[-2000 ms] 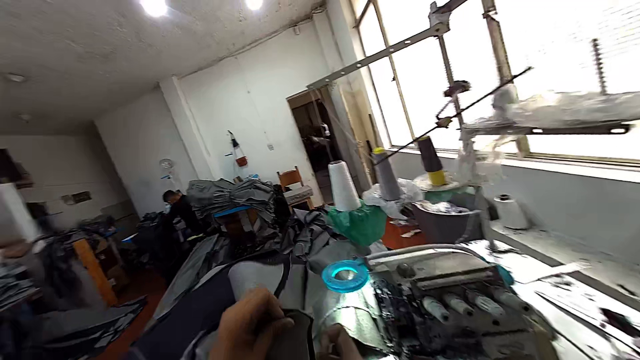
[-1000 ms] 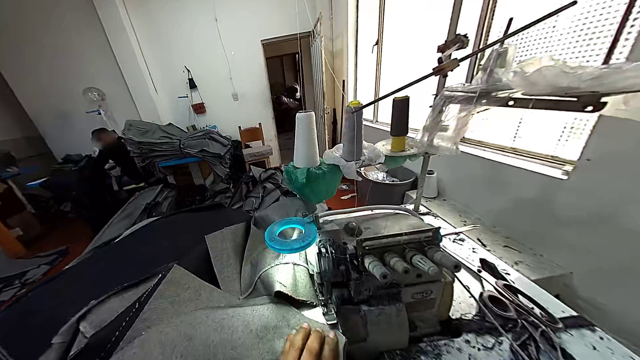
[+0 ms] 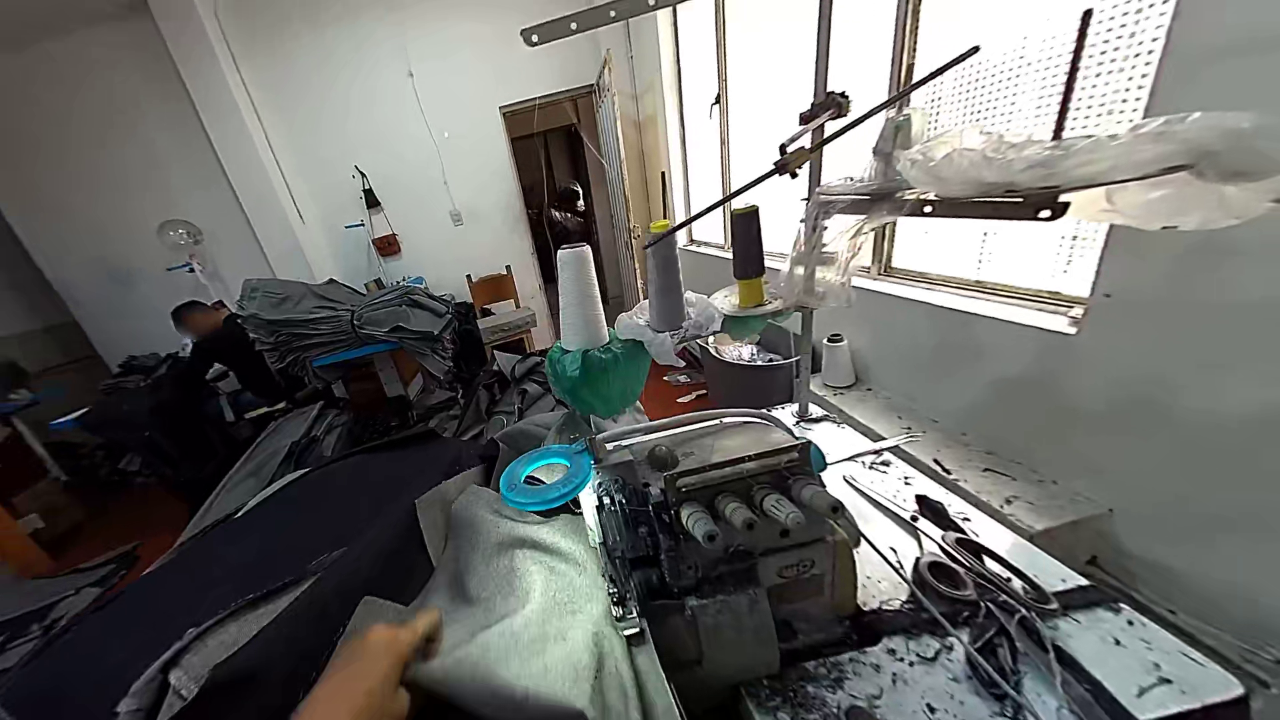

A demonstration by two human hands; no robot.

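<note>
My left hand [image 3: 375, 668] reaches in from the bottom edge, slightly blurred, its fingertips at the edge of a grey fabric piece [image 3: 535, 600]. Whether they grip the cloth is unclear. That piece lies against the left side of an overlock sewing machine [image 3: 750, 560], beside its presser foot area. A blue ring-shaped lamp or magnifier [image 3: 547, 478] sits at the machine's upper left. Dark fabric [image 3: 330, 540] spreads out to the left of my hand. My right hand is out of view.
Thread cones, one white [image 3: 580, 300], one grey [image 3: 665, 280], stand behind the machine. Scissors [image 3: 985, 565] and cords lie on the table [image 3: 1150, 650] at right. A grey bucket [image 3: 750, 375] stands behind. A person [image 3: 235, 350] bends beside piled fabric [image 3: 345, 320] at left.
The view has swung to the right since the earliest frame. Two hands showed by the machine then; now one shows, farther left of the machine, with the grey cloth raised into folds.
</note>
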